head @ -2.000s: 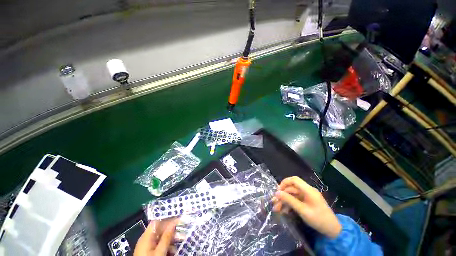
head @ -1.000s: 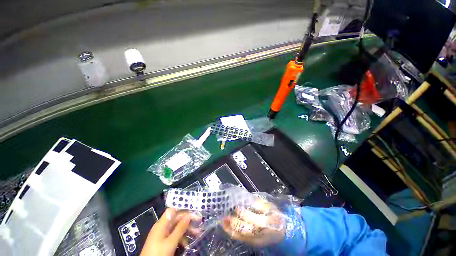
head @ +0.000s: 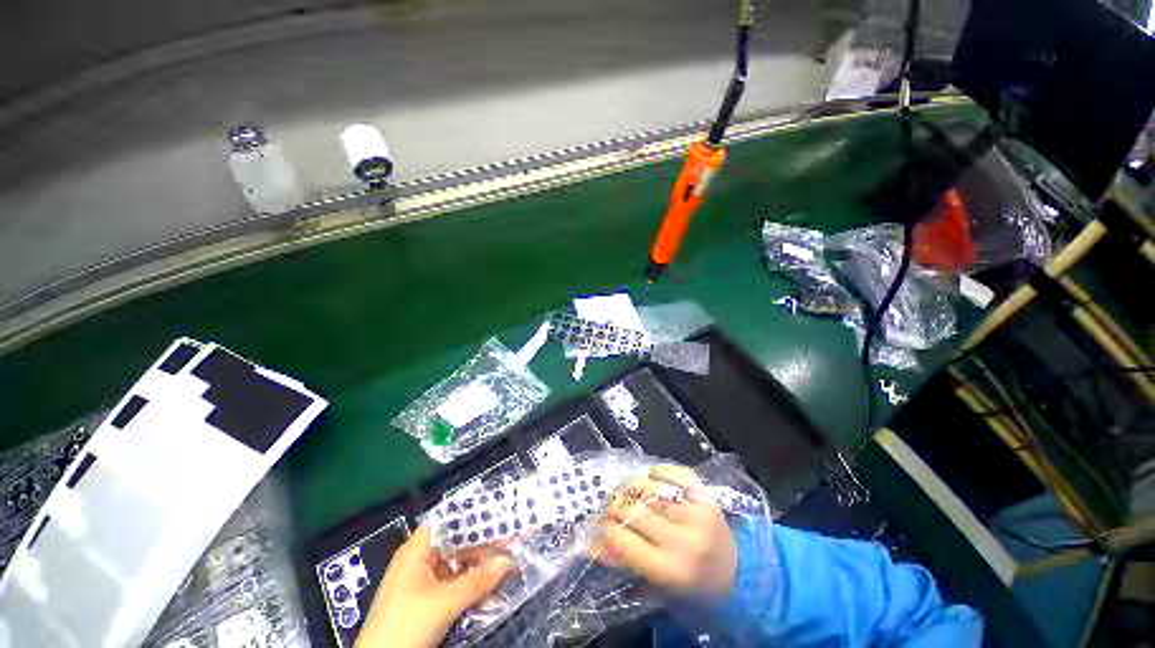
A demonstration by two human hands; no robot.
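Note:
A dotted sticker sheet [head: 519, 509] lies at the mouth of a crinkly clear plastic bag [head: 570, 605] above the black tray [head: 760, 403]. My left hand [head: 424, 592] holds the sheet and bag at their left end, thumb on top. My right hand [head: 668, 538] is at the bag's right part, fingers bent on the sheet's right end, with clear film over part of the hand. Phone housings [head: 342, 589] with ring-shaped camera holes lie in the tray, partly hidden by the hands and bag.
Behind the tray lie a small clear bag [head: 471, 403] and another dotted strip [head: 605, 333] by a white card [head: 608, 308]. An orange screwdriver [head: 685, 209] hangs above the mat. A large white sheet [head: 139, 494] lies left. Bagged parts [head: 887, 285] and a tube-frame rack [head: 1077, 253] are right.
My right hand has moved left from the bag's far side, onto the sheet's right end. The bag has bunched up between my hands. The screwdriver has swung, and the view has shifted.

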